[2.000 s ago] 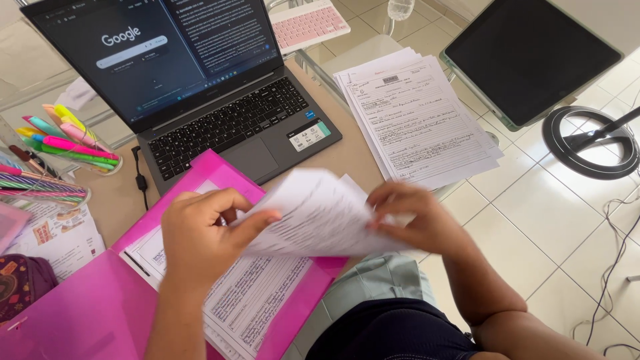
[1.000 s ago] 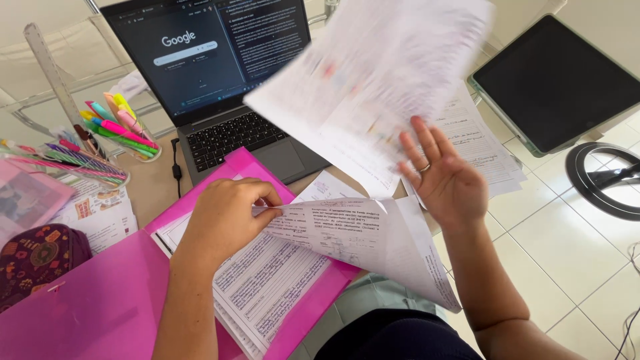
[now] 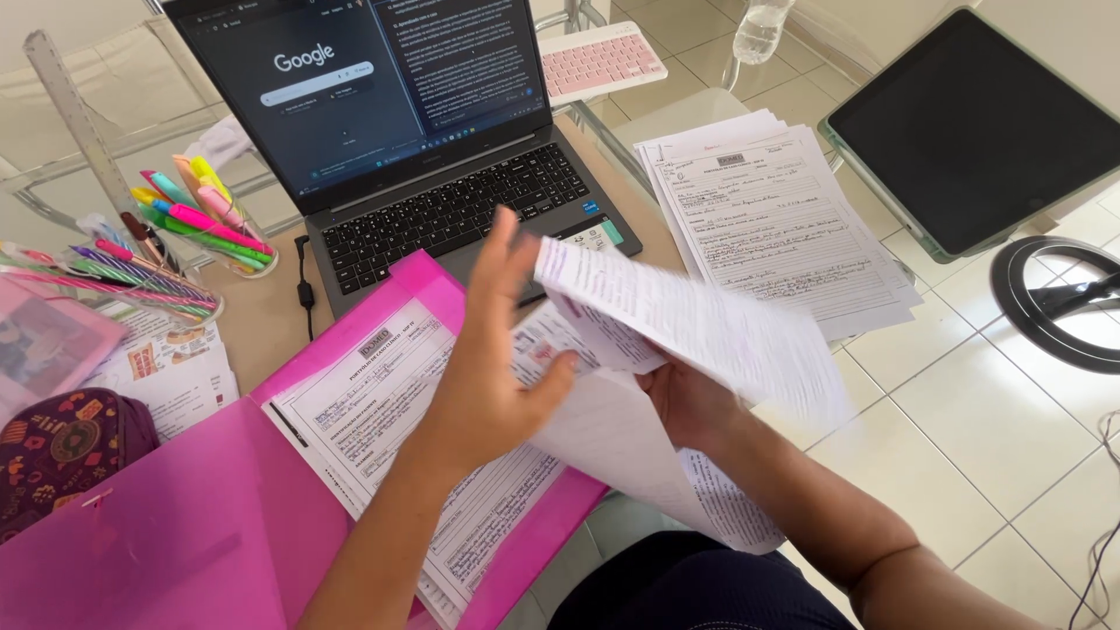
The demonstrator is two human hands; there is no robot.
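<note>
My right hand (image 3: 691, 402) is closed on several loose printed and handwritten sheets (image 3: 682, 324), which curl and blur over my lap; its fingers are partly hidden by the paper. My left hand (image 3: 499, 376) is raised at the left end of these sheets, fingers and thumb spread, with no clear grip on them. Beneath it, an open pink plastic folder (image 3: 332, 350) holds a stack of handwritten forms (image 3: 376, 394). A second pile of handwritten forms (image 3: 761, 210) lies to the right of the laptop.
A laptop (image 3: 455, 210) stands behind the folder. Pens and highlighters fill clear cups (image 3: 254, 262) on the left, near a patterned pouch (image 3: 70, 446). A pink keyboard (image 3: 604, 61) and a water bottle (image 3: 759, 33) are at the back. A dark-screened tablet (image 3: 971, 122) is at the right.
The sheets lifted over the laptop have come down to the lap side, now in my right hand. My left hand has left the paper edge it pinched and is spread.
</note>
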